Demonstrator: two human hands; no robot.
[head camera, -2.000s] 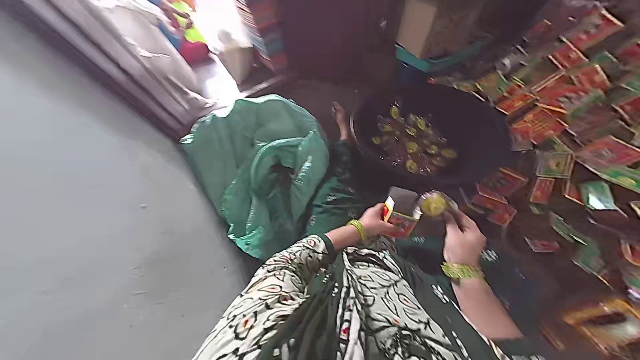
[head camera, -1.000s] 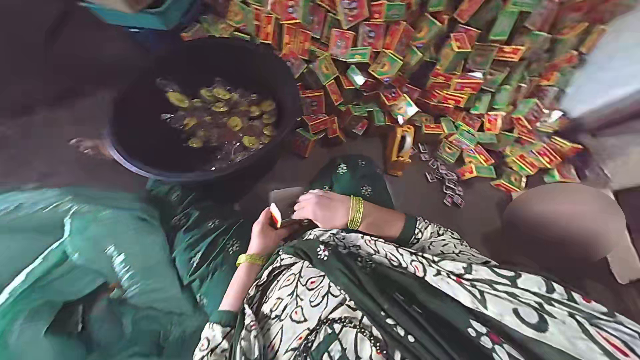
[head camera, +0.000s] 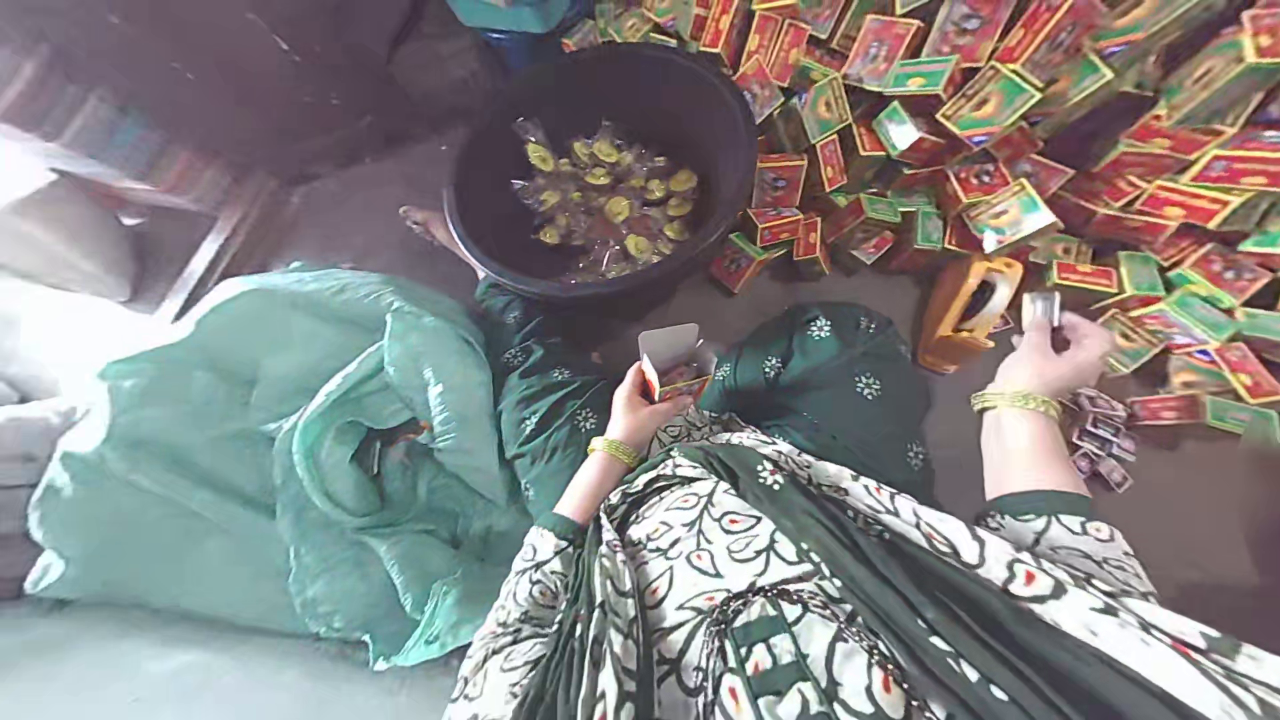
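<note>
My left hand (head camera: 640, 410) holds a small printed cardboard box (head camera: 675, 365) with its flap up, above my lap. Out to the right, my right hand (head camera: 1062, 355) has a small light-coloured packet (head camera: 1041, 308) between its fingers. Just left of that hand stands an orange tape dispenser (head camera: 965, 315). Several small packets (head camera: 1100, 440) lie on the floor below the wrist. A dark round tub (head camera: 600, 170) beyond my knees contains clear plastic-wrapped items with yellow round parts (head camera: 617, 208).
Many red and green printed cardboard boxes (head camera: 1000, 100) are heaped across the upper right. A large green woven sack (head camera: 230, 440) lies open at the left, beside my leg. A blue container (head camera: 515, 15) stands behind the tub. Pale bundles (head camera: 35, 440) are at the far left.
My right hand has moved away from the box to the right and now has a small packet. Two seconds ago it held a wrapped yellow item near the box. The view has swung.
</note>
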